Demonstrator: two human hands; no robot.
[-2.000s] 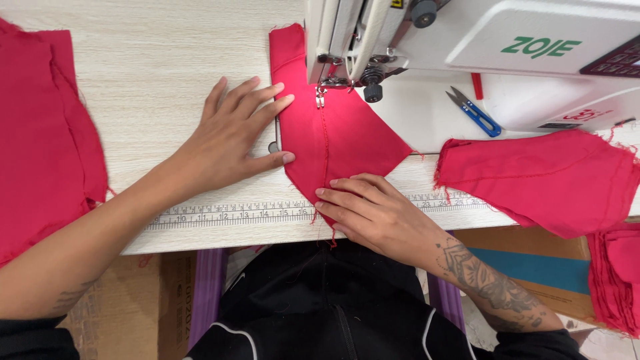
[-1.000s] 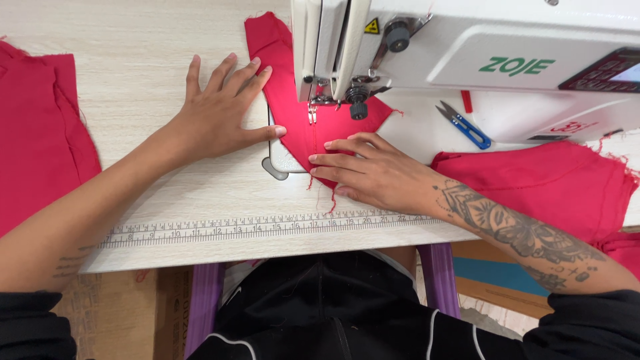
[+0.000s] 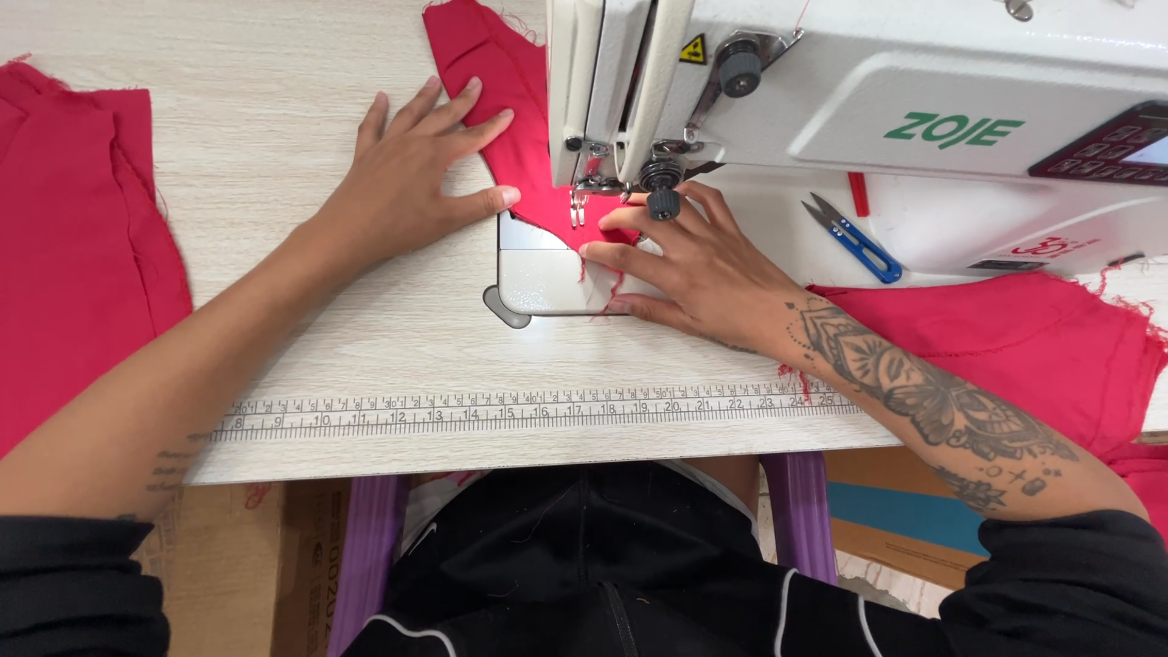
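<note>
A red fabric piece (image 3: 511, 100) with frayed edges lies under the presser foot (image 3: 578, 208) of a white ZOJE sewing machine (image 3: 876, 100). Spread fingers of my left hand (image 3: 411, 182) rest on the fabric's left edge, the thumb near the corner of the metal plate. My right hand (image 3: 689, 265) lies at the near right end of the fabric, fingertips on it just beside the foot; loose red threads hang by its thumb. The machine head hides part of the cloth and some fingers.
Blue-handled thread snips (image 3: 853, 239) and a small red object (image 3: 858, 193) lie under the machine arm. More red fabric lies at the left (image 3: 82, 237) and right (image 3: 995, 347). A printed ruler (image 3: 547, 412) runs along the table's front edge; cardboard boxes (image 3: 219, 566) stand below.
The red fabric has moved away from me under the presser foot, and less of it shows on the near side. My right hand has moved forward with it, close to the foot.
</note>
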